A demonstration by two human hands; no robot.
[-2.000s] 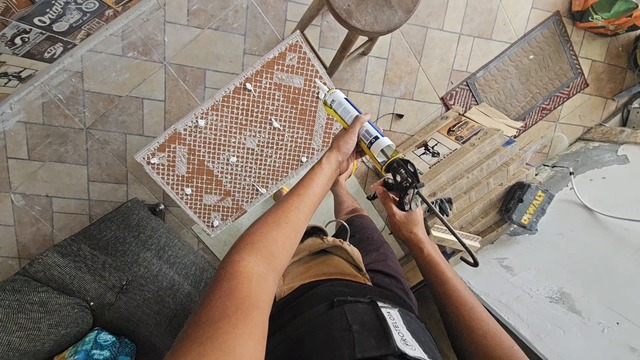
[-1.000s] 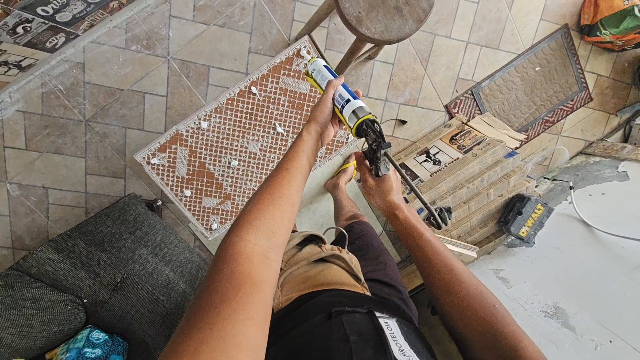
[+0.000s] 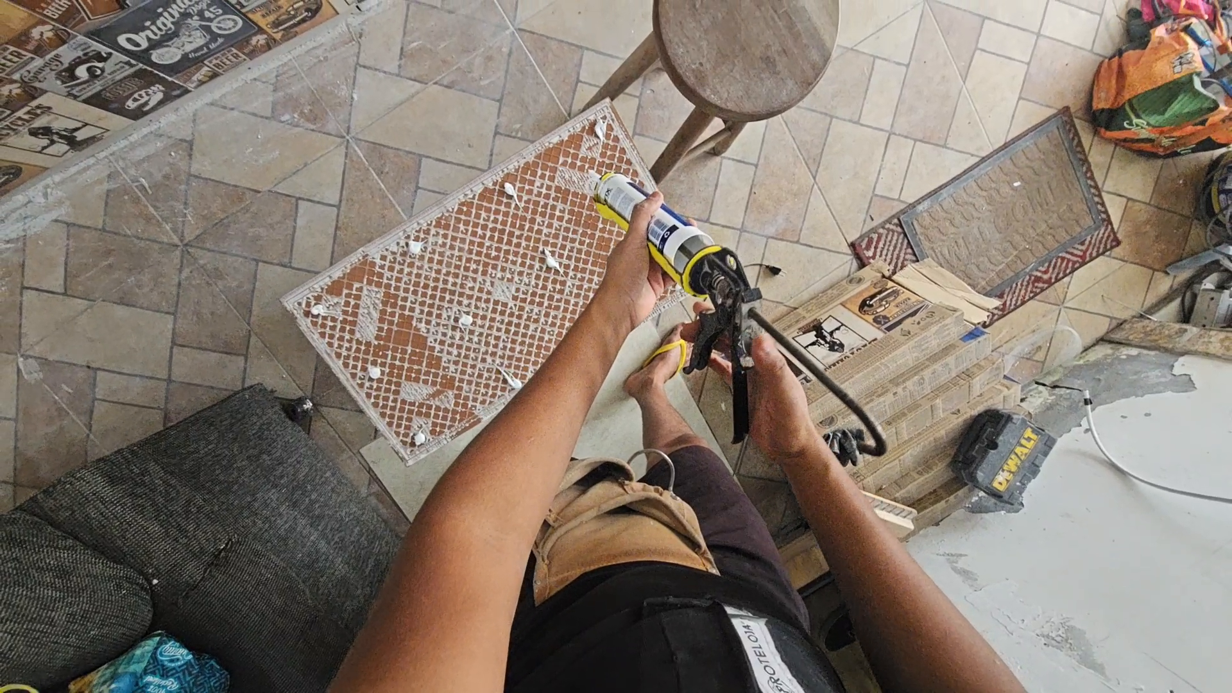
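Note:
A caulking gun [image 3: 727, 279] loaded with a yellow, white and blue sealant cartridge [image 3: 664, 229] is held between my hands. My left hand [image 3: 635, 265] wraps around the cartridge's middle. At the trigger and handle, my right hand [image 3: 765, 385] grips the gun; its black rod curves back past that wrist. Below the cartridge lies a tile with its brown, grid-patterned back up [image 3: 452, 298], dotted with several white dabs of adhesive. One dab sits near its far corner, close to the cartridge's front end. The nozzle tip cannot be made out.
A round wooden stool [image 3: 746, 48] stands beyond the tile. Stacked tile boxes [image 3: 895, 375] are at the right, by a DeWalt case [image 3: 1003, 460] on a whitish surface. A dark grey sofa [image 3: 250, 520] fills the lower left. A framed mat [image 3: 1006, 212] and an orange bag [image 3: 1165, 91] lie farther off.
A white dab now shows at the tile's far corner, where the gun was over it one second ago. Both hands keep hold of the gun, which has come back slightly from that corner.

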